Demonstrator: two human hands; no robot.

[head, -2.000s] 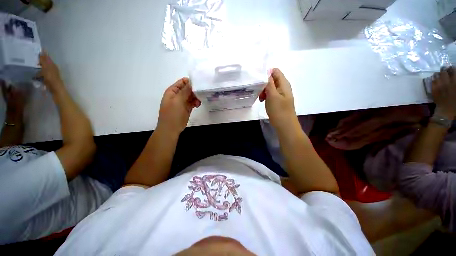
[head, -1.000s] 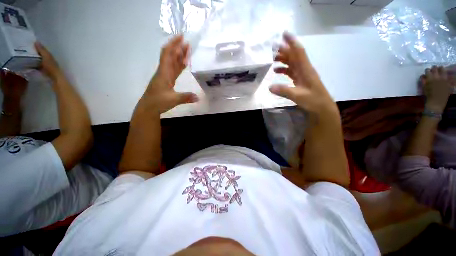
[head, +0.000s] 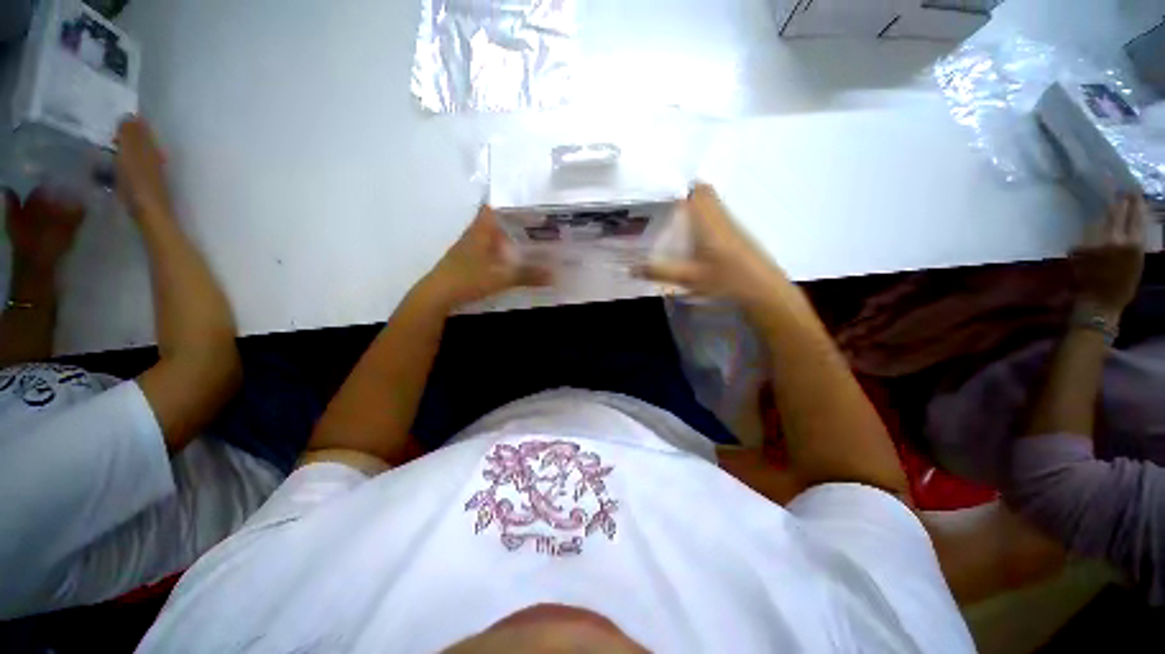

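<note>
A white retail carton (head: 585, 182) stands in front of me near the table's front edge. Its top faces me with a pale slotted hang tab, and a dark purple-pink picture shows on the near face. Glossy clear plastic surrounds it and spreads at its near end. My left hand (head: 483, 266) is at the carton's left side, thumb towards its near lower edge. My right hand (head: 715, 256) is at its right side, thumb pointing inward, slightly blurred. The fingers are partly hidden behind the carton's sides.
A shiny plastic pile (head: 496, 54) lies beyond the carton. Stacked cartons (head: 884, 15) stand at the back right, with crinkled clear plastic (head: 997, 102) nearby. People at left and right handle cartons (head: 79, 77) at the same white table (head: 319, 166).
Both hands were apart from the carton a second ago and have closed in on its sides, lower down. The neighbour at right now has a carton under the hand.
</note>
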